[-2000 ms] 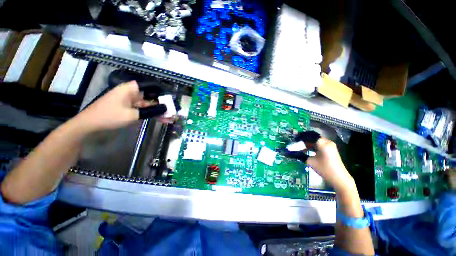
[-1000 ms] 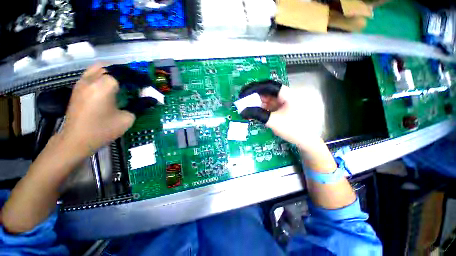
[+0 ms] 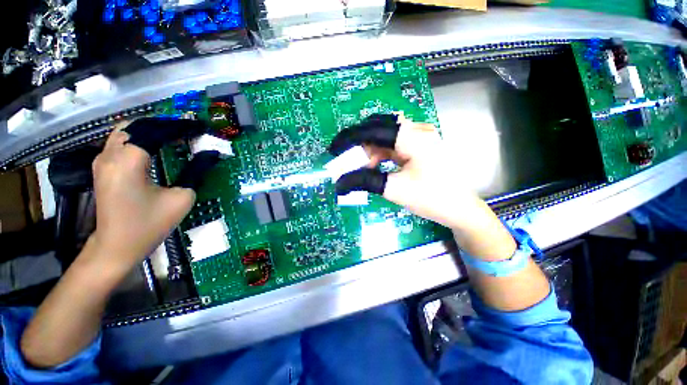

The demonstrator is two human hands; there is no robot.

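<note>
A green circuit board (image 3: 309, 248) lies on the chain conveyor. My left hand (image 3: 139, 173), with black finger cots, pinches a white block component (image 3: 212, 145) at the board's upper left; whether it touches the board is unclear. My right hand (image 3: 407, 165), also in black cots, holds another white block (image 3: 349, 161) over the board's middle. A white block (image 3: 352, 198) shows partly under the right fingers, and a larger white block (image 3: 208, 240) sits lower left. Two grey blocks (image 3: 271, 206) and a copper-red toroid (image 3: 257, 267) sit on the board.
Blue disc parts (image 3: 203, 16) and silvery metal parts (image 3: 44, 41) lie on the shelf behind. Three white blocks (image 3: 59, 100) stand on the shelf edge. White component trays (image 3: 324, 16) are beside the blue parts. Another green board (image 3: 625, 113) lies to the right, across a conveyor gap.
Both hands have moved from the board's sides over the board, each keeping its white block. In the last second the right hand has moved slightly left. The view has shifted right and down.
</note>
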